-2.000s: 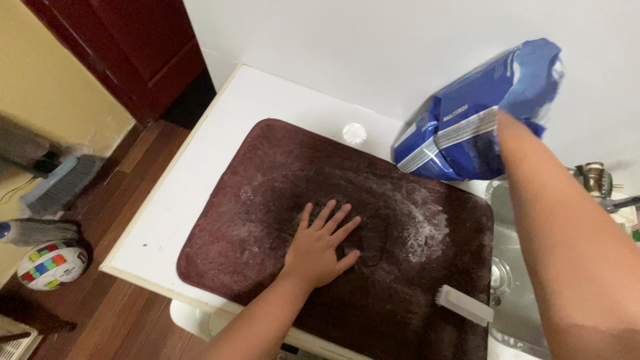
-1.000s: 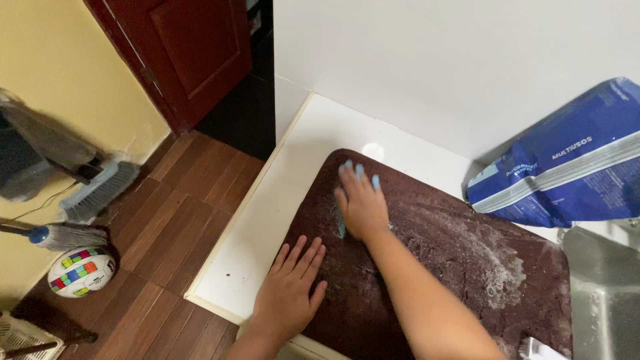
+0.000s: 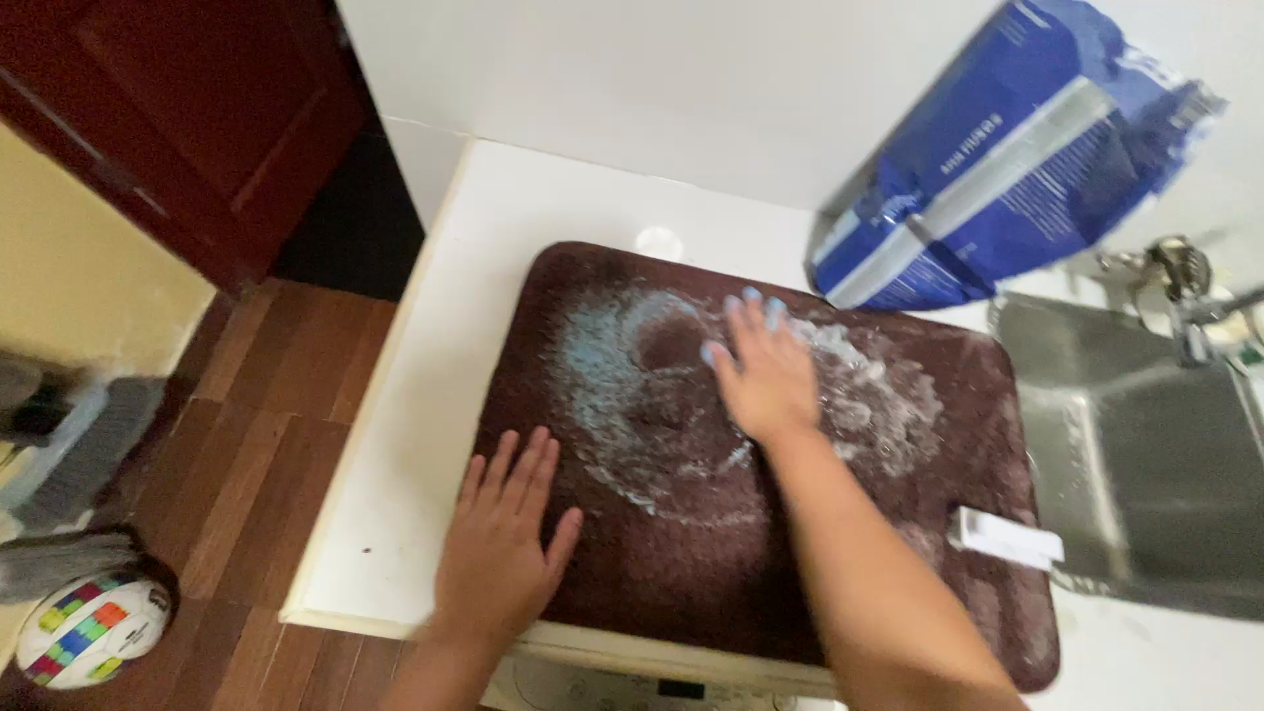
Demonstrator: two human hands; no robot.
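A dark brown mat [image 3: 671, 573] lies flat on the white counter, with bluish and white powder or paste smeared over its upper part. Fingers apart, my left hand [image 3: 504, 543] rests on the mat's left edge and holds nothing. My right hand [image 3: 768, 370], palm down on the mat's upper middle with bluish-white residue on its fingertips, lies between the blue smear and the white patch. A white brush [image 3: 1007, 538] sits on the mat's right part. Against the wall behind the mat leans a blue plastic bag [image 3: 973, 168].
To the right is a steel sink [image 3: 1155, 464] with a faucet [image 3: 1175, 276]. A white round spot [image 3: 659, 242] shows on the counter behind the mat. A multicoloured ball [image 3: 96, 627] and a broom head [image 3: 74, 444] are at the floor's left. Below the counter's front is an appliance panel [image 3: 632, 691].
My right hand, near the blue bag two seconds ago, was at the mat's upper left one second ago and has moved right across it. A bluish smear now shows there.
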